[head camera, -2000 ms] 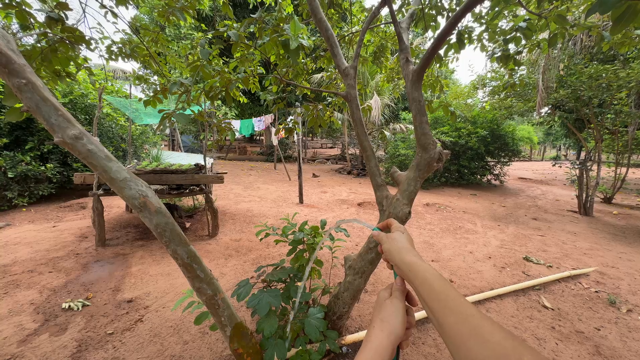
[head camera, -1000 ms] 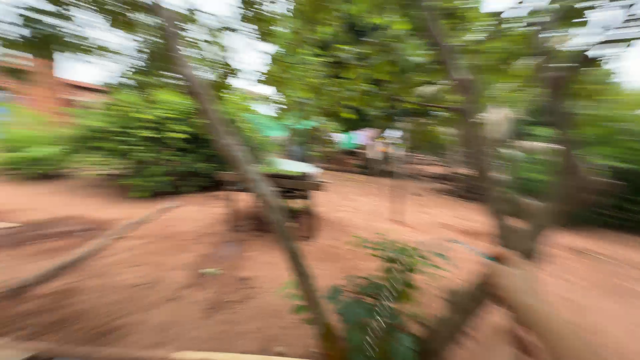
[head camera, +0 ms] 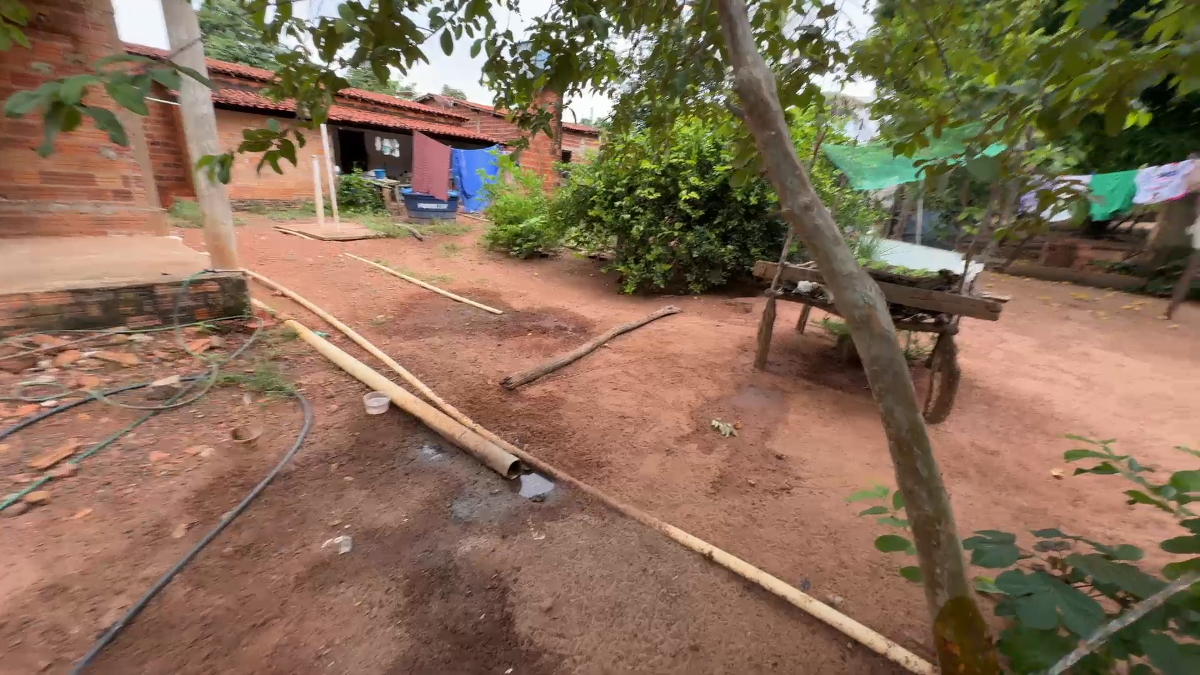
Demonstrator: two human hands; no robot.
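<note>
Neither my left hand nor my right hand shows in the head view now, so what they hold is hidden. A slanting tree trunk (head camera: 858,291) crosses the right side, with a leafy plant (head camera: 1069,600) at its foot. What looks like a thin stream of water (head camera: 1130,621) crosses the lower right corner. A wide plastic pipe (head camera: 403,398) lies on the red earth, its near end beside a small puddle (head camera: 535,486). Next to it runs a long thin pole (head camera: 656,525), reaching the bottom edge near the trunk.
A black hose (head camera: 239,511) and green hose (head camera: 84,457) lie at left near brick rubble and a raised brick ledge (head camera: 122,305). A loose branch (head camera: 591,347) lies mid-yard. A wooden raised planter (head camera: 881,291) stands behind the trunk. Cloths hang at far right.
The view has swung far to the left. Two seconds ago both my hands were together at a hose end with water coming out, near the forked tree; now they are out of view.
</note>
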